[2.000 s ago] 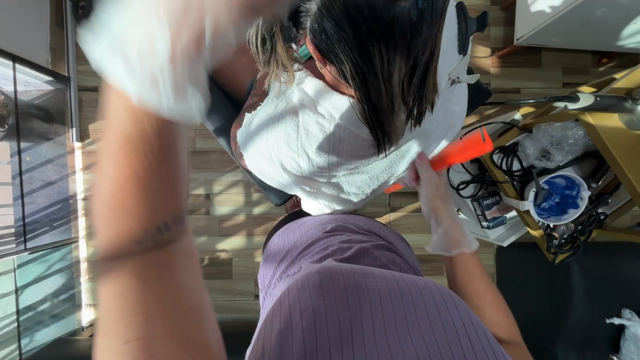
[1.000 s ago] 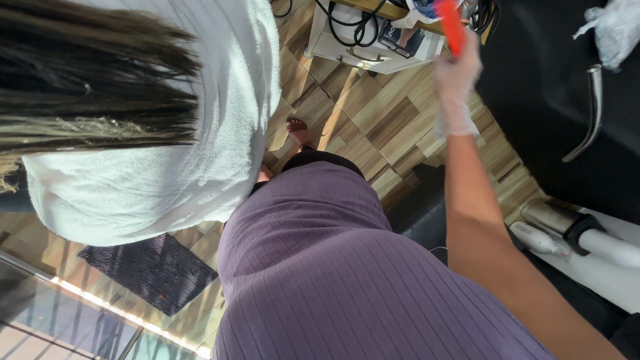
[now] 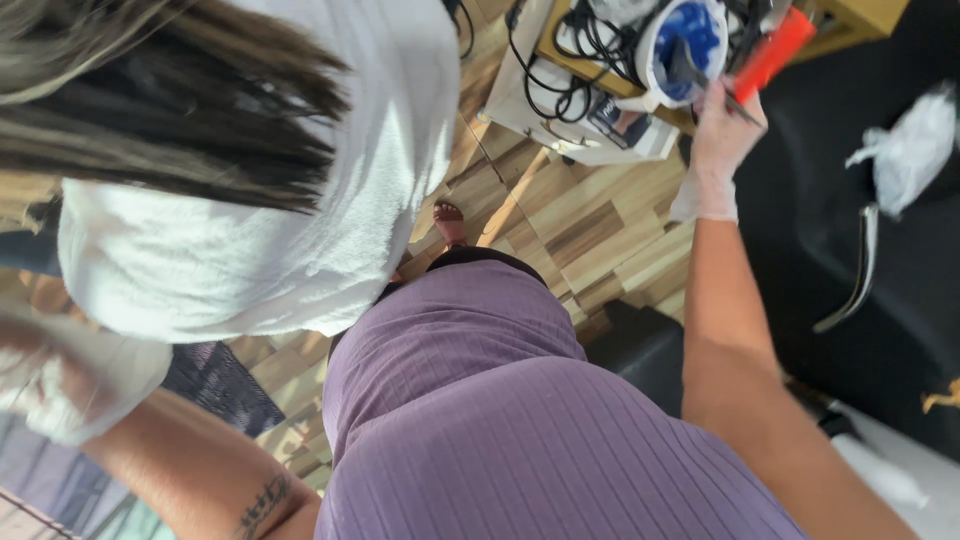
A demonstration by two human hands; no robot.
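My right hand, in a clear glove, grips an orange comb and has its fingers at the handle of a tint brush. The brush head rests in blue paste inside a white bowl. My left hand, gloved too, is at the left edge, blurred and partly cut off; nothing in it can be made out. Between the hands, to the left, a seated person's long dark hair with lighter streaks hangs over a white towel on the shoulders.
A gold-coloured trolley carries the bowl and black cables. Below it stands a white cabinet with a small box. On a black surface at right lie a crumpled plastic bag and a curved metal handle. A dark mat lies on the floor.
The view has swung toward the trolley. My right hand, beside the towel at first with the orange comb, is now at the bowl and brush. My left hand has come back into view at the left.
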